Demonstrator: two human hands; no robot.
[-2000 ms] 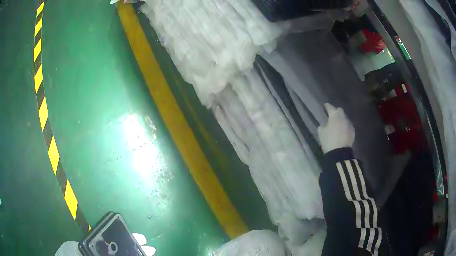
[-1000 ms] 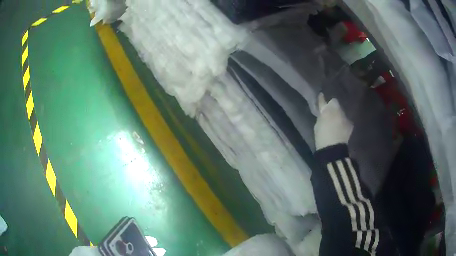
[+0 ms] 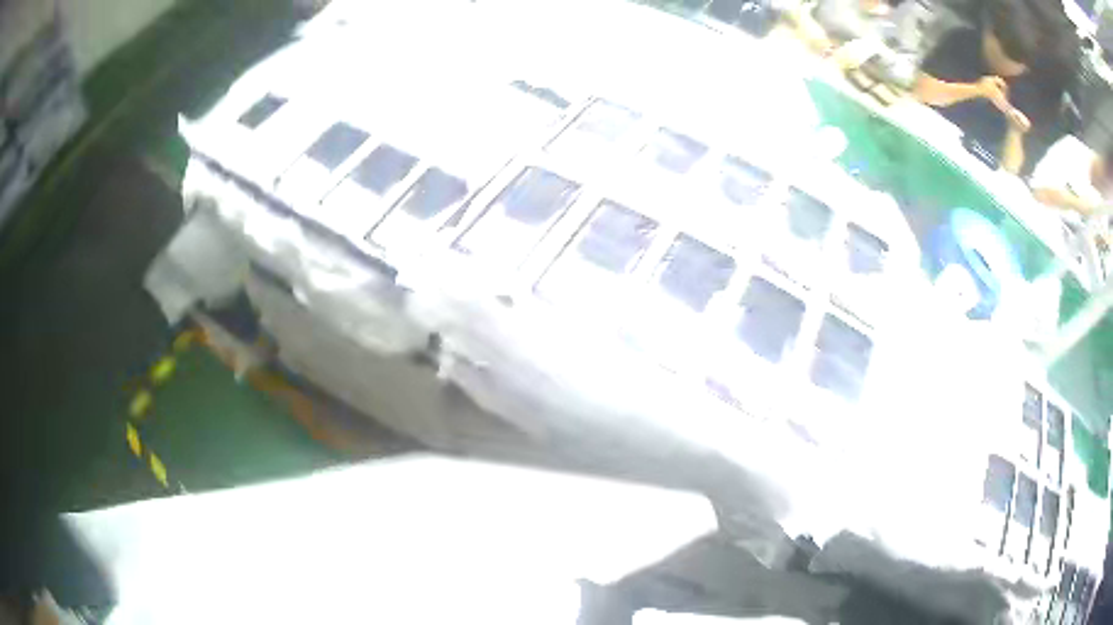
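Observation:
Rows of phone middle frames (image 3: pixel 696 271) lie on a wide tray covered by an overexposed white liner (image 3: pixel 635 354). Their dark upper plates show as grey rectangles, and their outlines are washed out. More frames (image 3: pixel 1025 501) lie in rows at the right edge. A large, bright white sheet-like surface (image 3: pixel 403 525) fills the bottom in front of the tray. Neither of my hands can be made out; glare and blur hide detail along the bottom edge.
A green bench top (image 3: pixel 891 171) runs behind the tray, with a blue tape roll (image 3: pixel 986 259) on it. People with bare arms (image 3: pixel 958 92) are at the upper right. Green floor (image 3: pixel 226 421) with yellow-black tape (image 3: pixel 149 421) shows at the lower left.
The view has swung from the floor and stacked liners to the trays of frames. My left hand with the stacked frames and my right hand on the grey sheet are no longer visible.

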